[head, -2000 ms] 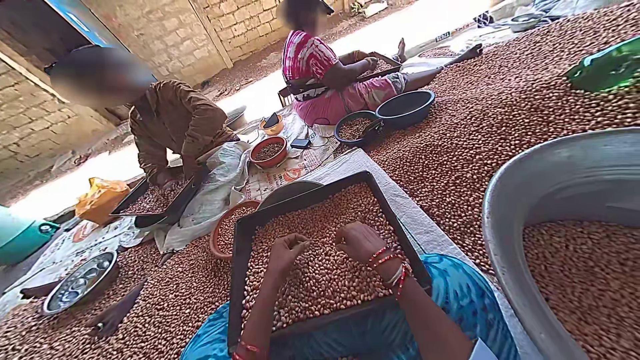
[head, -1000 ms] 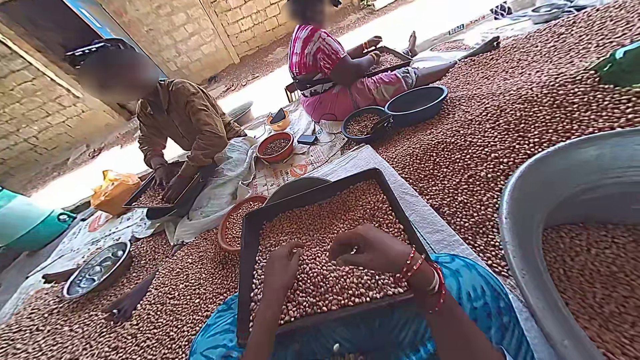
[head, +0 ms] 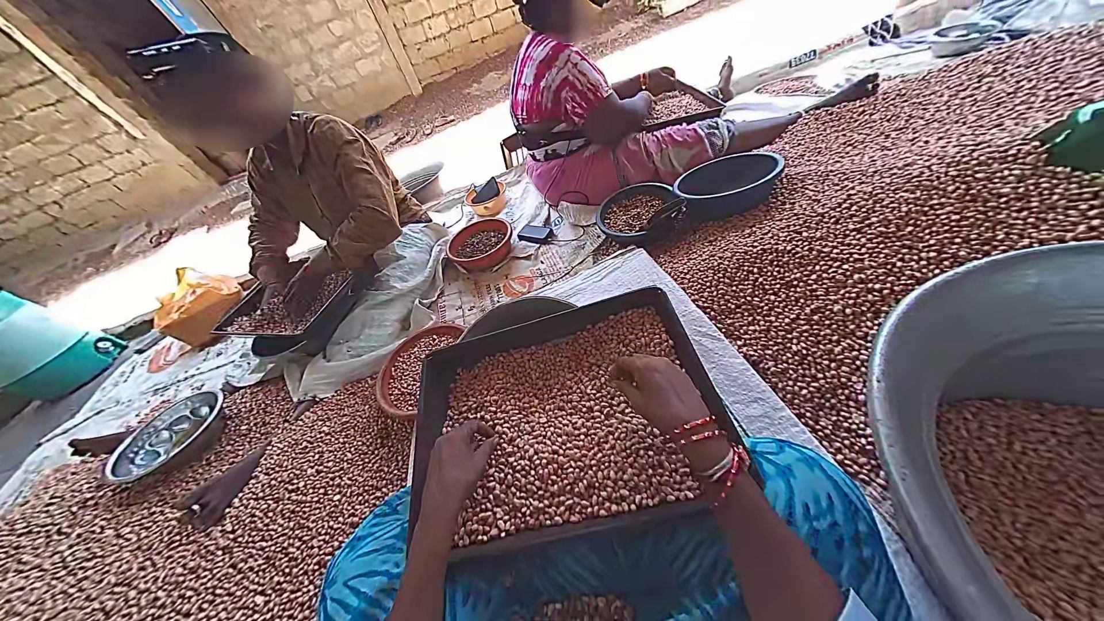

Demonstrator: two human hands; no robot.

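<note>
A black rectangular tray (head: 552, 539) rests on my lap over blue patterned cloth, holding a layer of reddish-brown shelled nuts (head: 561, 431) that look like peanuts. My left hand (head: 461, 461) is low over the tray's left side, its thumb and fingertips close together at the nuts. Over the upper right part of the tray is my right hand (head: 660, 392), fingers curled down, with beaded red and white bracelets at the wrist. Whether either hand pinches a nut cannot be told. An orange-brown bowl (head: 388, 405) of nuts stands just beyond the tray's left corner.
A large metal basin (head: 893, 414) with nuts stands at right. Nuts are heaped on both sides. Two people sit ahead, each with a tray; one wears a brown shirt (head: 332, 185), the other pink (head: 561, 82). Dark blue basins (head: 729, 185) and a metal dish (head: 164, 438) lie nearby.
My right hand, raised a little with bent fingers a second ago, is now lower, at the nuts on the right side. My left hand stays at the left side.
</note>
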